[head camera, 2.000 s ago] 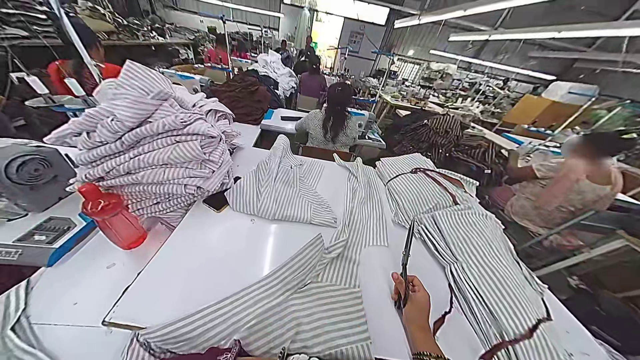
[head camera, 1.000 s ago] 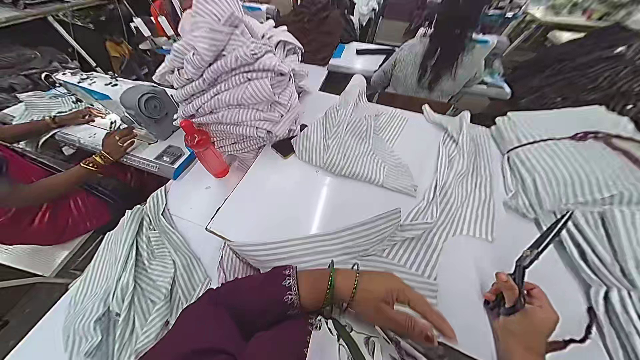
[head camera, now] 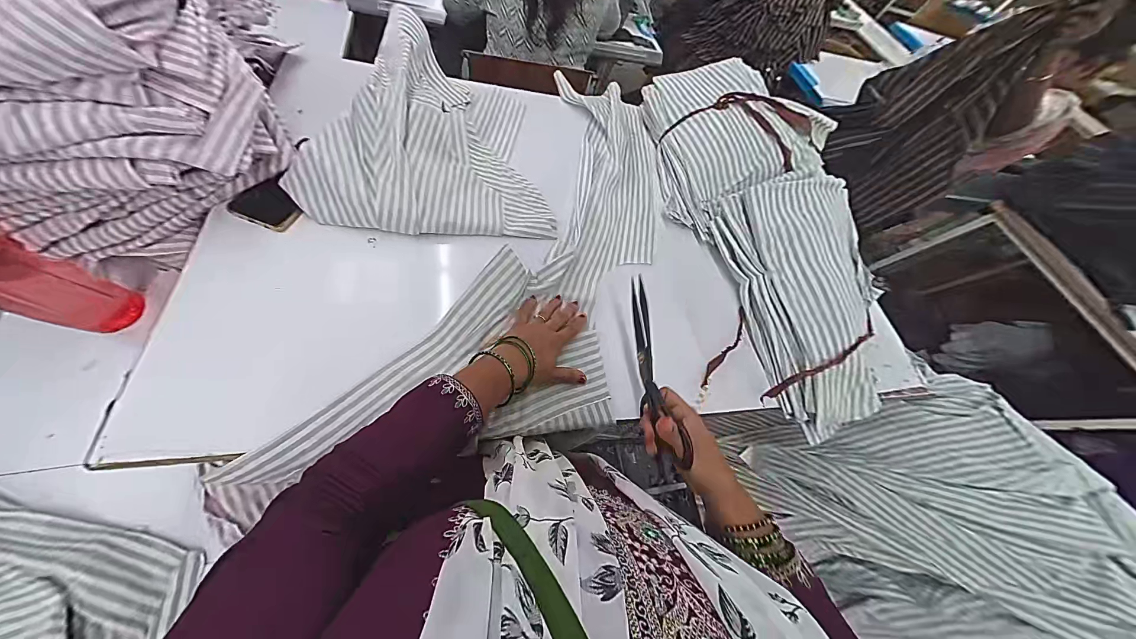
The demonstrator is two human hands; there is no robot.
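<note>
My left hand [head camera: 541, 342] lies flat, fingers spread, on a grey-and-white striped fabric piece [head camera: 399, 382] near the front edge of the white table [head camera: 293, 293]. In my right hand [head camera: 688, 439], at the table's front edge, is a pair of black-handled scissors [head camera: 646, 355], the blades pointing away from me and nearly closed. Beyond my left hand, another striped piece [head camera: 612, 195] runs up the table. A third striped piece [head camera: 417, 169] lies folded at the back. Right of the scissors are two stacks of striped fabric [head camera: 790, 275] with dark red ties.
A large heap of striped fabric [head camera: 115, 133] stands at the left, beside a red plastic bottle [head camera: 62, 284] and a phone [head camera: 266, 204]. More striped fabric [head camera: 958, 506] hangs or lies below the table's right side. A person [head camera: 550, 31] sits beyond the far edge.
My left hand has come to rest flat on the striped fabric, fingers spread. The scissors are still in my right hand; their blades point more directly away from me than one second ago. The view has shifted.
</note>
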